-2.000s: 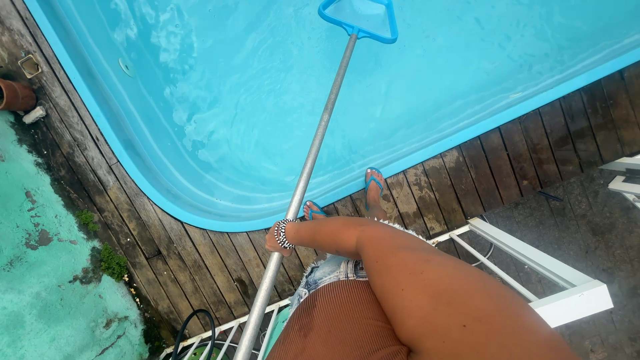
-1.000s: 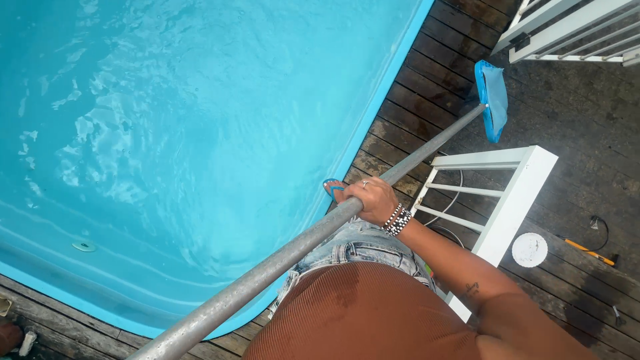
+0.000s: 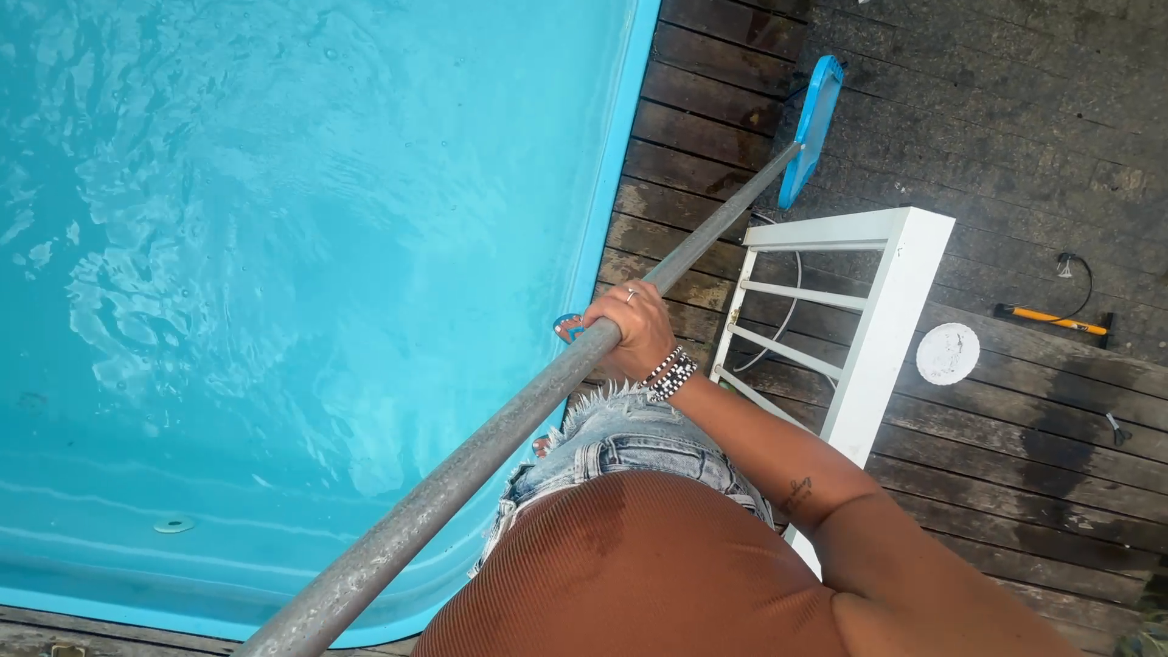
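Note:
My right hand (image 3: 636,328), with a ring and beaded bracelets at the wrist, is closed around a grey metal pole (image 3: 493,443). The pole slants from the bottom left up to the right. At its far end is a blue pool skimmer net (image 3: 812,132), seen nearly edge-on beyond the pool's edge, over the deck side. My left hand is out of view. Left of my body lies the blue pool (image 3: 347,228) with rippled water.
A white slatted gate or railing (image 3: 881,328) stands close by my right arm. On the wooden deck (image 3: 693,119) are a round white lid (image 3: 947,354) and a yellow-orange tool (image 3: 1058,319) with a black cord. A flip-flop (image 3: 570,327) on my foot is beside the pool rim.
The skimmer net was over the pool two seconds ago; it has swung right, past the pool's edge, with my right hand on the pole. The view has turned considerably.

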